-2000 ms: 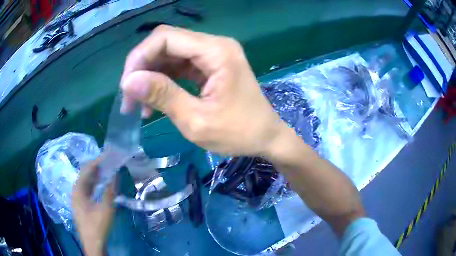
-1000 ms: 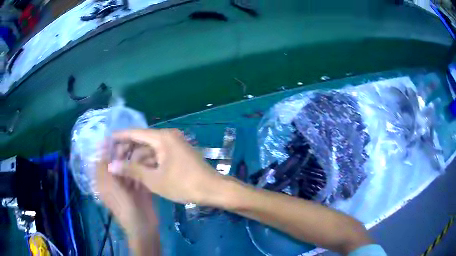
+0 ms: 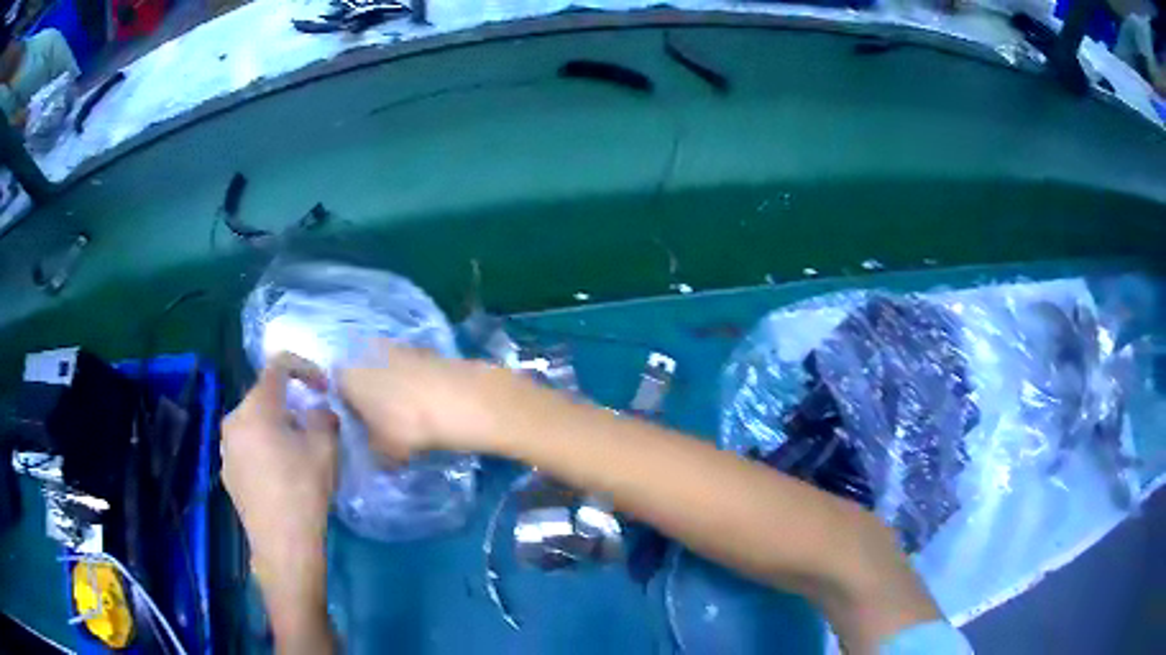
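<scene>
The crumpled clear left bag (image 3: 416, 493) lies on the bench with pale contents. My left hand (image 3: 284, 441) is at its left side, fingers bent at the plastic. My right hand (image 3: 396, 399) reaches across from the right and lies over the bag, next to my left hand. Both hands are somewhat blurred, and what the fingers hold between them cannot be made out. Shiny metal bands (image 3: 563, 535) lie on the bench right of the bag, partly under my right forearm. The open bag of black parts (image 3: 818, 435) lies to the right.
A blue tray (image 3: 205, 499) at left holds black cables, with a black box (image 3: 79, 416) and yellow item (image 3: 100, 601) beside it. Joined pieces (image 3: 604, 76) with wires lie on the green belt. A white sheet (image 3: 1023, 499) lies at right. A person sits at far upper left.
The view has swung left. The clear strip-like film held up earlier is no longer seen raised. Both hands have come down and now meet at the left bag.
</scene>
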